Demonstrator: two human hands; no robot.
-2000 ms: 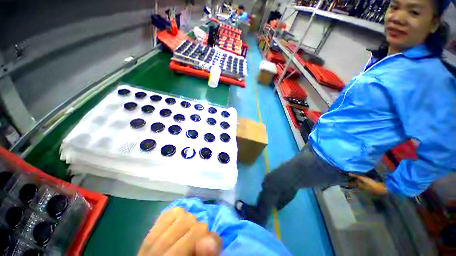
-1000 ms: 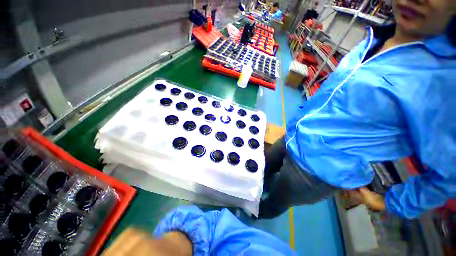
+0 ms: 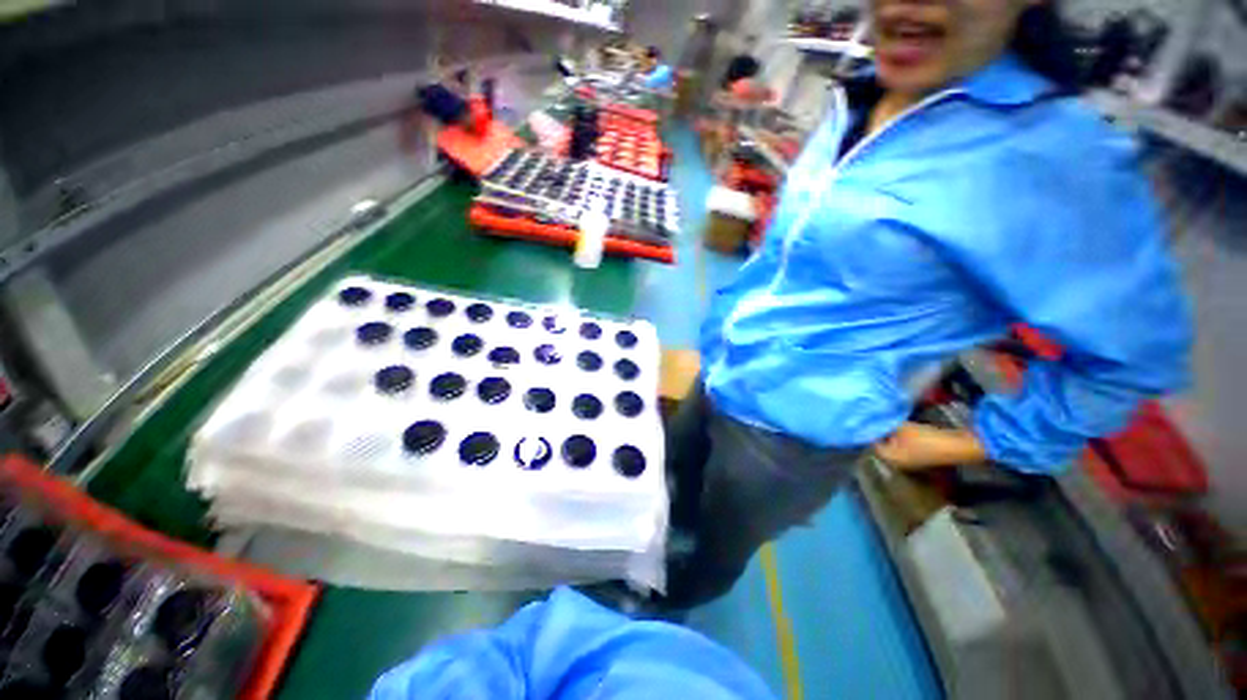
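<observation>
A white tray stack lies on the green mat, with round black parts in rows on top. The left part of its top tray holds no black parts. A clear blister tray with black parts sits in a red-orange carrier tray at the lower left, cut off by the picture's edge. Neither of my hands is in view. Only a blue sleeve of mine shows at the bottom middle.
A person in a blue smock stands in the aisle at the right. A white bottle stands before another red carrier with filled trays. A cardboard box is behind the stack. Shelves and red trays line the right side.
My blurred hand at the lower left has gone out of view, leaving only the sleeve. The view has swung, so the white stack sits further left. The person's torso appears further left than two seconds ago.
</observation>
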